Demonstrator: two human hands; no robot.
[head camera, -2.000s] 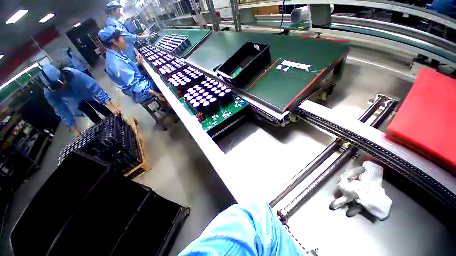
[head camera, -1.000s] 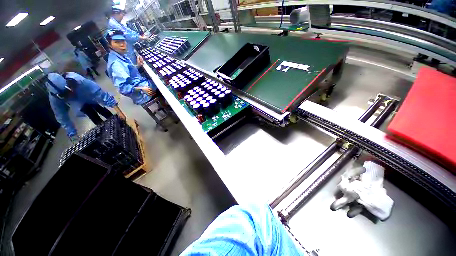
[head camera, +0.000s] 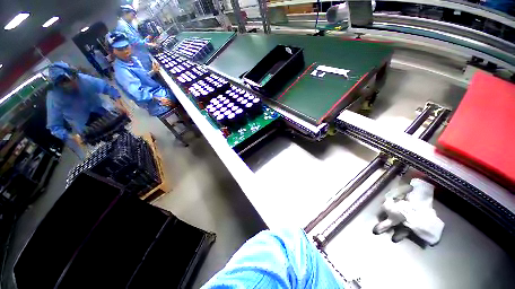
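Crumpled white work gloves (head camera: 415, 211) with dark fingertips lie on the metal surface at the lower right. Neither of my hands is in view. Only a light blue sleeve (head camera: 276, 262) shows at the bottom centre, cut off by the picture's edge. A green circuit board (head camera: 251, 131) with upright black capacitors (head camera: 230, 108) with white tops lies at the near end of a row of boards on the conveyor.
A conveyor rail (head camera: 418, 158) with chain crosses the right side. A red mat (head camera: 485, 130) lies beyond it. A small black tray (head camera: 275, 70) sits on the green bench mat (head camera: 333, 53). Black totes (head camera: 96, 237) stand lower left. Several people in blue smocks are at left, near stacked black trays (head camera: 127, 163).
The person at the stack has straightened and now holds a black tray above it. The seated person's head and arms have shifted. The gloves and my sleeve stay in place.
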